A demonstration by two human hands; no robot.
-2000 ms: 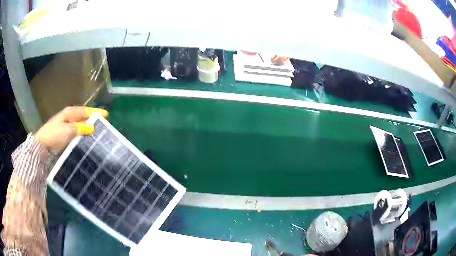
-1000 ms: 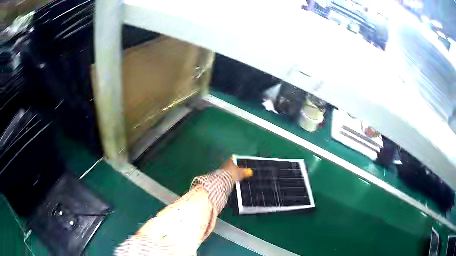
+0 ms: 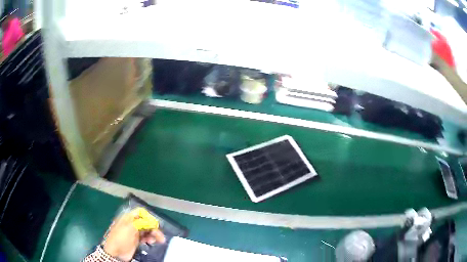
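My left hand, with bright yellow finger covers, is at the lower left, its fingers closed on a dark panel, matt side up. The hand hides part of this panel, and blur hides the exact grip. The panel is at the near rail, beside a white work sheet. A framed solar panel lies face up and turned at an angle on the green belt. My right hand is out of the picture.
Pale rails edge the belt. A white shelf spans above. A grey round lump and a white spool stand at lower right. Another panel lies far right. White slabs and a cream tub are beyond.
The framed solar panel, first held in my left hand, has been released on the belt. My left hand has drawn back to the bench and taken the dark panel, now farther right. The view has turned.
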